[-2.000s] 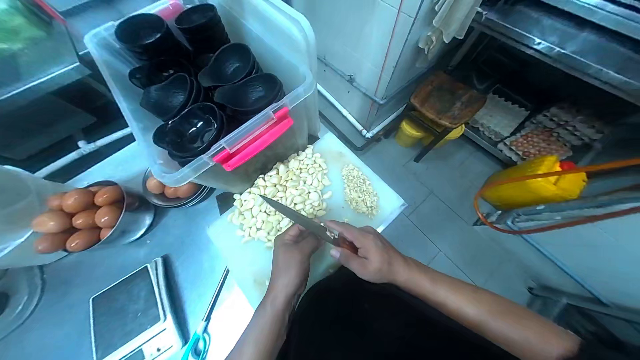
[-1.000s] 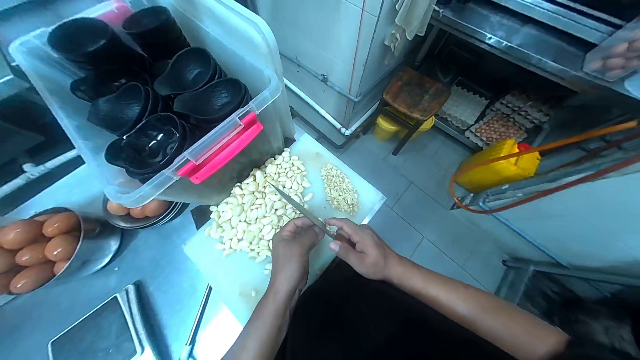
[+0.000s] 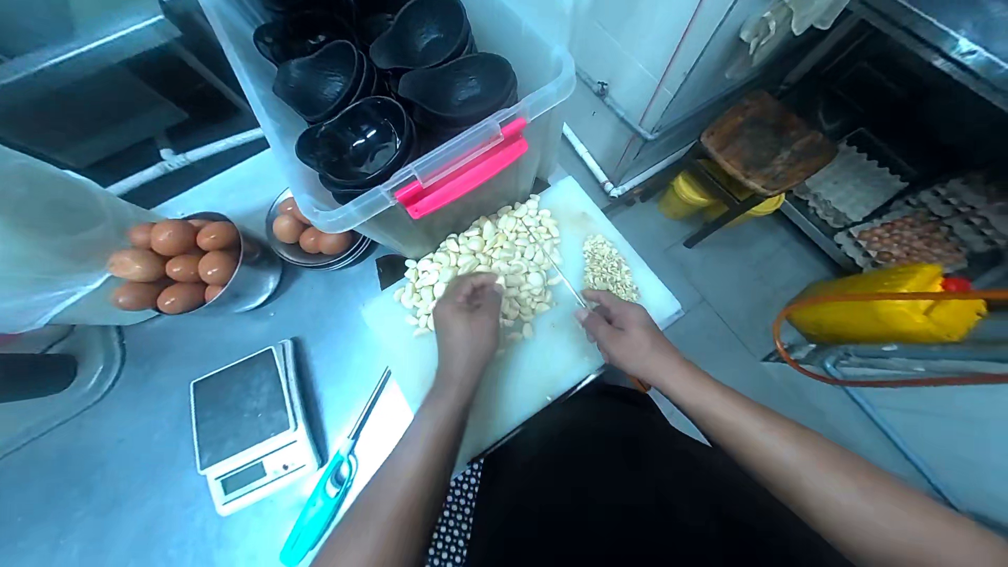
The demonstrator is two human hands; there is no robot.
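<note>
A heap of peeled garlic cloves (image 3: 492,256) lies on a white cutting board (image 3: 551,346), with a smaller pile of chopped garlic (image 3: 609,268) to its right. My left hand (image 3: 470,315) is at the near edge of the heap, fingers curled; whether a clove is between them is hidden. My right hand (image 3: 622,327) grips a knife (image 3: 559,272), its blade pointing up and left over the right side of the heap.
Behind the board stands a clear plastic bin (image 3: 441,197) of black bowls (image 3: 366,146). Eggs (image 3: 183,268) in a metal container, a kitchen scale (image 3: 244,409) and a turquoise gas lighter (image 3: 323,496) are at left. A wooden stool (image 3: 768,142) and yellow jerrycan (image 3: 886,307) are at right.
My left hand has moved away from the knife and my right hand, leftward to the whole cloves. The knife remains in my right hand.
</note>
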